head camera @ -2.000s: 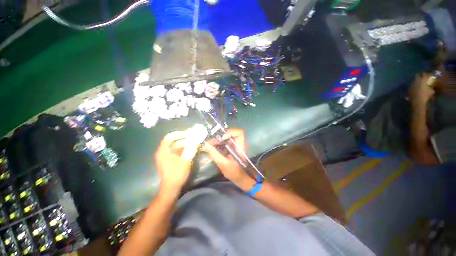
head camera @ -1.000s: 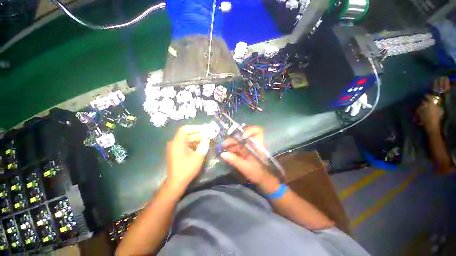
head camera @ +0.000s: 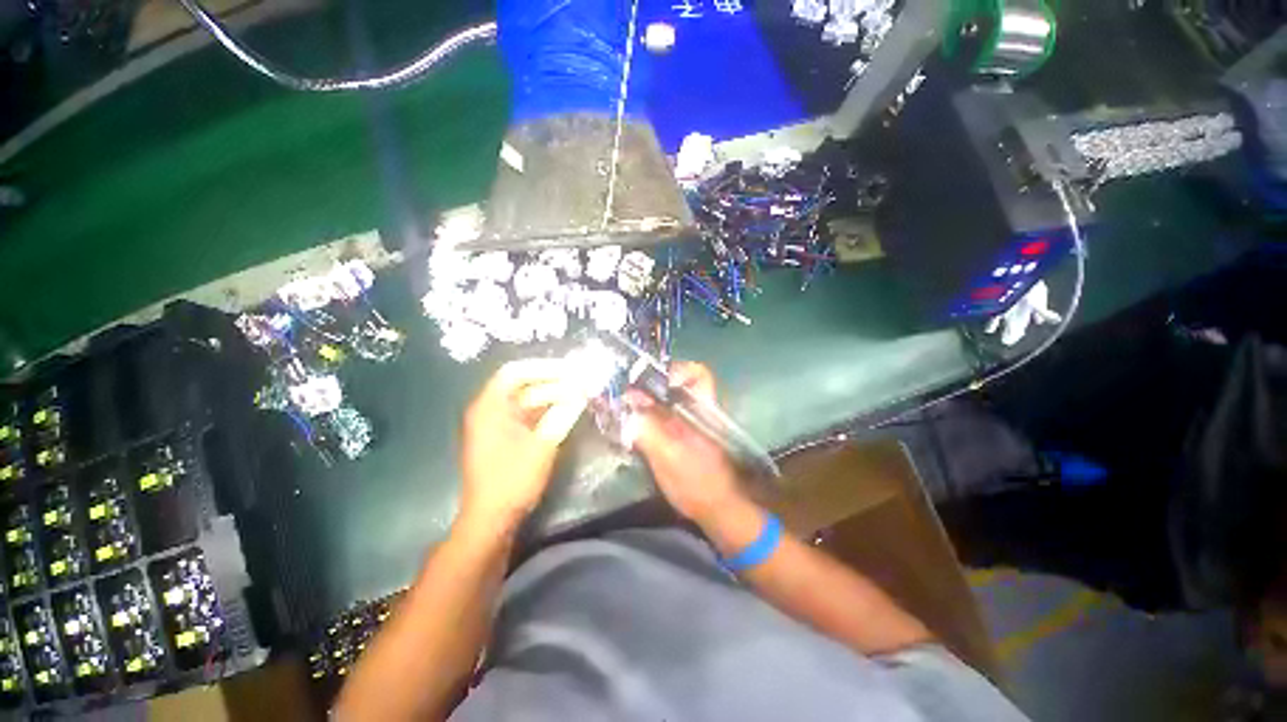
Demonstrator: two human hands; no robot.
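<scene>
My left hand [head camera: 511, 437] has pale-covered fingertips closed on a white plastic housing [head camera: 590, 370], bright and washed out, in front of the white pile. My right hand [head camera: 680, 435] is close to its right, shut on the slim soldering iron [head camera: 720, 423], whose tip end points up and left toward the housing. A short dark strand, likely a lead wire, shows between the hands; which fingers pinch it is blurred. White housings [head camera: 529, 294] lie heaped beyond the hands. Red, blue and black lead wires [head camera: 755, 226] lie heaped to their right.
Fume duct [head camera: 586, 176] hangs above the white pile. Wired assemblies [head camera: 318, 392] lie left. Black compartment tray [head camera: 226, 564] is at the lower left. Soldering station [head camera: 939, 212] and green spool [head camera: 1009, 35] are at right. The iron cable [head camera: 974, 388] loops along the bench edge above a cardboard box [head camera: 889, 522].
The view has shifted, so the bench things sit further right. Both hands remain together at the housing, and the iron's angle has changed slightly. The person at the right is now mostly in shadow.
</scene>
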